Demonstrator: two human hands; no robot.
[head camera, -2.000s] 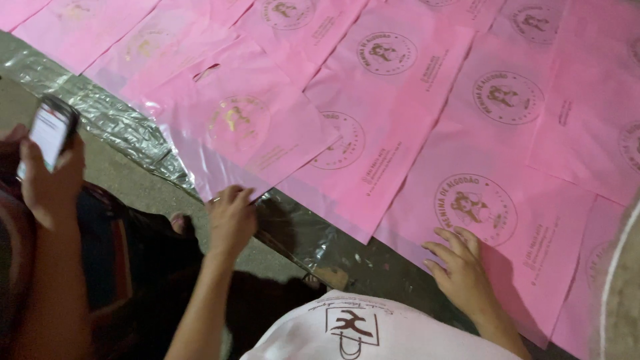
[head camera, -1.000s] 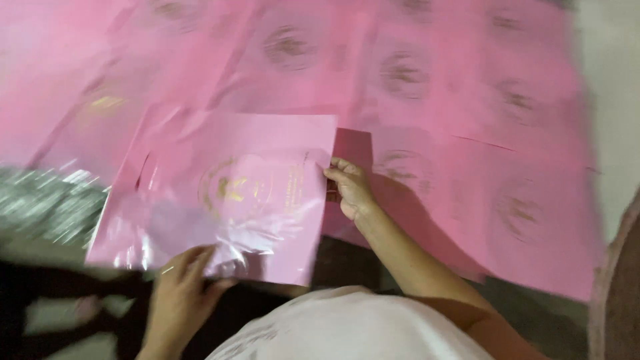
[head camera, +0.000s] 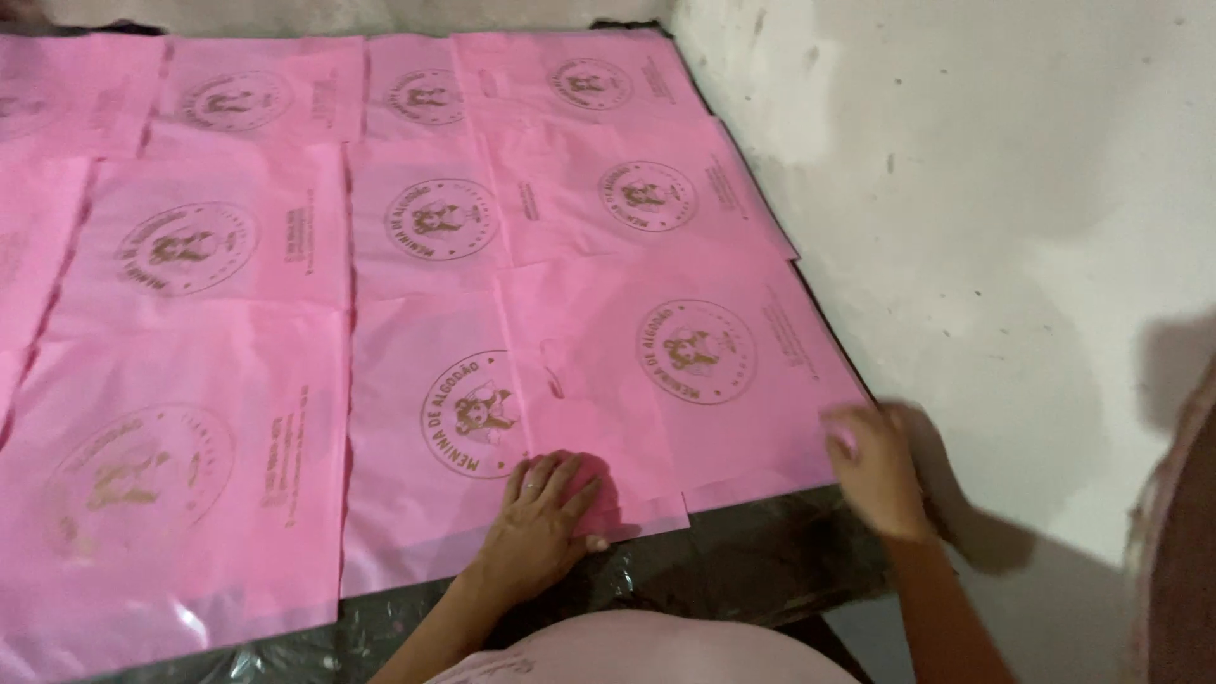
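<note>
Pink plastic bags with round printed emblems and die-cut handles lie overlapping in rows. My left hand [head camera: 546,518] rests spread, palm down, on the near edge of a pink bag [head camera: 608,418] in the right-hand row. At that bag's right corner is my right hand [head camera: 869,465], slightly blurred, with curled fingers at the edge; a bit of pink shows between thumb and fingers. A neighbouring bag [head camera: 408,513] lies left of my left hand, partly under the right-hand one. Further left is another printed bag [head camera: 294,560] with a fainter emblem.
Dark plastic sheeting [head camera: 750,551] covers the surface and shows along its near edge. A pale wall [head camera: 950,237] runs close along the right side. At the far right stands a brown, rough-edged object [head camera: 1183,532], cut off by the frame.
The view has swung to the right. The bag held in both hands a second ago is off my hands' earlier position; my left hand now lies flat and my right is at the right edge.
</note>
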